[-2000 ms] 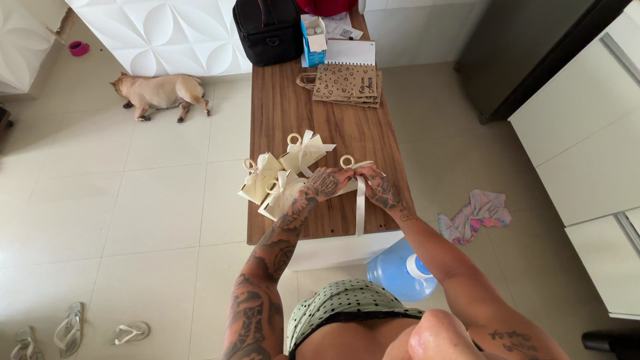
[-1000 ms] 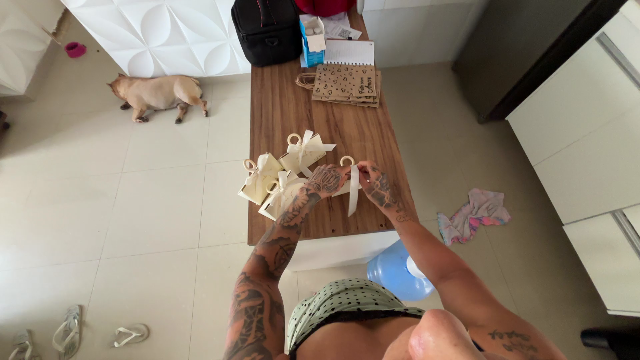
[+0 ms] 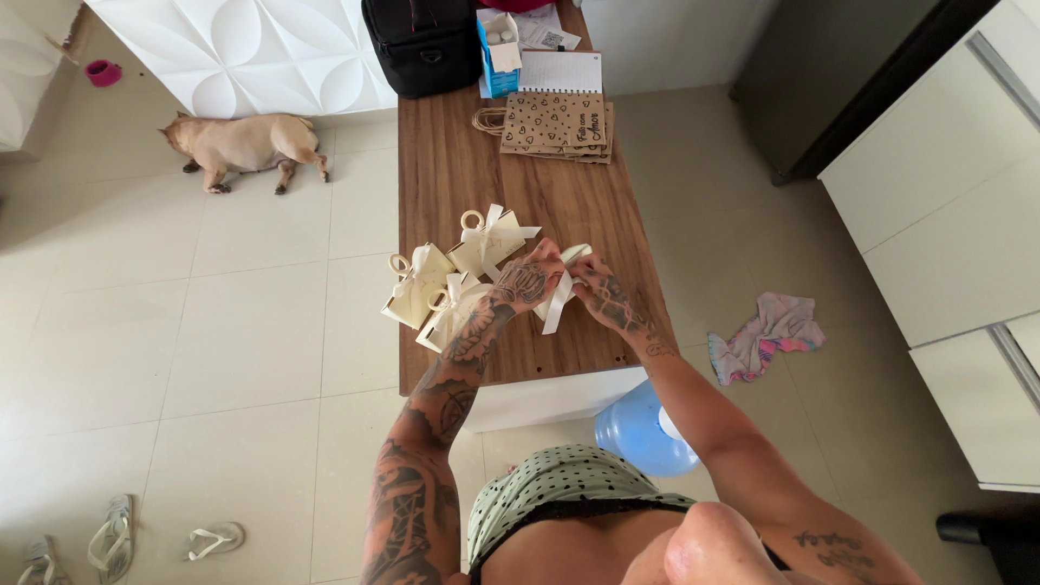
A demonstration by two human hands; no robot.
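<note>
Near the front end of the wooden table, my left hand (image 3: 528,280) and my right hand (image 3: 605,292) pinch a white satin ribbon (image 3: 558,302) at a small cream paper box (image 3: 578,252). That box lies between my hands and is partly hidden by them. To the left of my left hand stand three similar cream boxes, each with a ring and a white bow: one at the back (image 3: 496,244), one at the left (image 3: 416,288) and one in front (image 3: 447,325), partly behind my left forearm.
On the wooden table (image 3: 463,171), farther back, are stacked kraft paper bags (image 3: 552,122), a spiral notebook (image 3: 562,71), a blue and white carton (image 3: 500,61) and a black bag (image 3: 426,49). A blue water jug (image 3: 646,431) stands below the table's front edge. A dog (image 3: 248,148) lies on the floor.
The ring seen earlier above the box between my hands is no longer visible. My hands have stayed at this box, and the hanging ribbon now slants down to the left.
</note>
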